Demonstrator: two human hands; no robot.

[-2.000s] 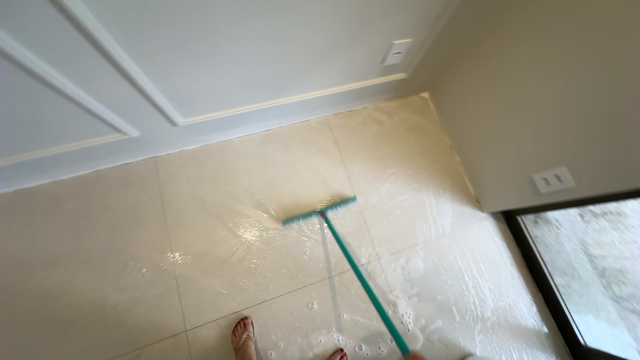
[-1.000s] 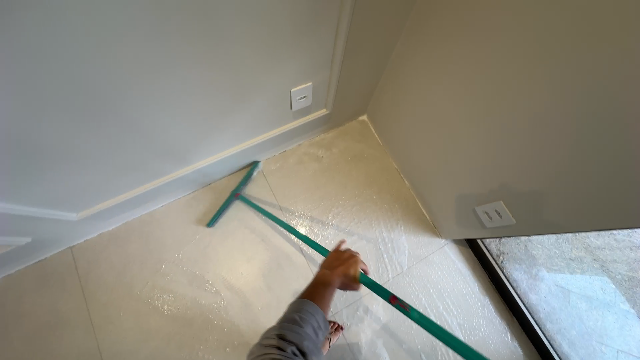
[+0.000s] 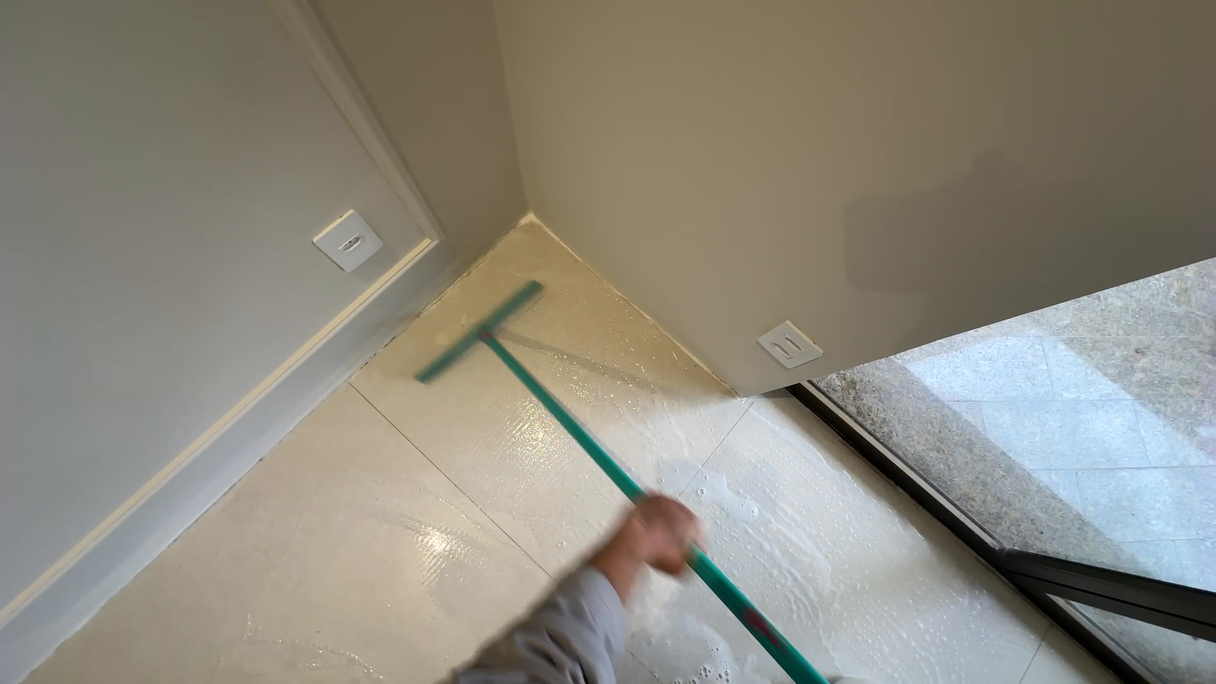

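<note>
My left hand (image 3: 665, 534), in a grey sleeve, is closed around the green pole of a long-handled floor squeegee or scrub brush (image 3: 589, 439). Its straight crosswise head (image 3: 483, 332) lies on the wet tile floor (image 3: 560, 380) near the room corner, slanted and somewhat blurred, so its underside cannot be told. The pole runs on past my hand to the bottom edge of the view. Soapy water with bubbles (image 3: 727, 499) covers tiles right of the pole. My right hand is not in view.
A pale wall with a baseboard (image 3: 228, 427) and an outlet plate (image 3: 348, 240) borders the left. The beige wall (image 3: 722, 171) on the right bears another wall plate (image 3: 789, 344). A dark metal door track (image 3: 912, 475) separates the tiles from sunlit stone paving (image 3: 1064, 399).
The tool's head has moved from beside the left baseboard toward the room corner, with my left hand still on the pole. The view has swung toward the right.
</note>
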